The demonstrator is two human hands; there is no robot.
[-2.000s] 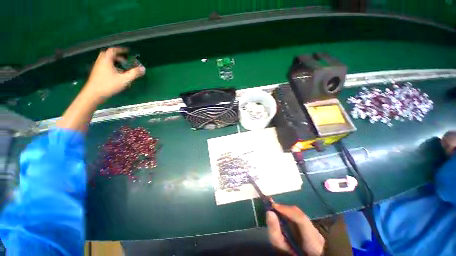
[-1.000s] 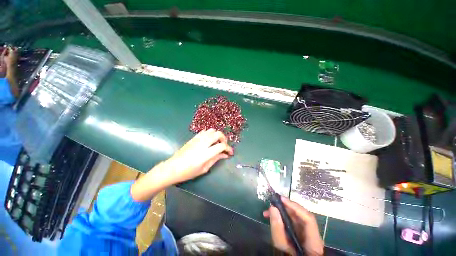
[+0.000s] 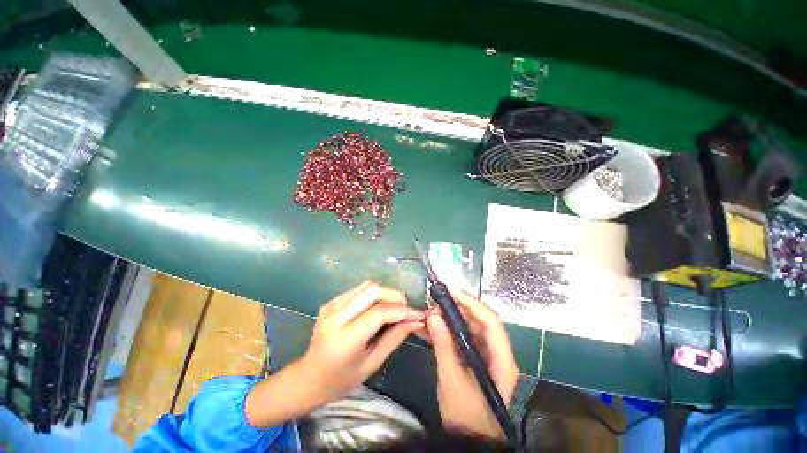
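My right hand (image 3: 473,354) holds the black soldering iron (image 3: 462,336), its thin tip pointing up and away over the bench. My left hand (image 3: 358,341) is beside it at the bench's front edge. The fingertips of both hands meet around a tiny reddish component (image 3: 423,317), mostly hidden by the fingers. A small green-and-white circuit board (image 3: 449,257) lies on the bench just beyond my right hand, partly behind the iron. The heap of red components (image 3: 348,181) lies further back to the left.
Right of the board are a pale card (image 3: 593,296) with rows of dark specks, a black fan (image 3: 541,155), a white tub (image 3: 624,186) and the soldering station (image 3: 686,221). A pink-and-white gadget (image 3: 698,358) lies by the cords. Clear trays (image 3: 62,119) are far left.
My left hand has moved from the red heap to the bench edge and met my right hand. The iron's tip has moved off the circuit board and now points further left.
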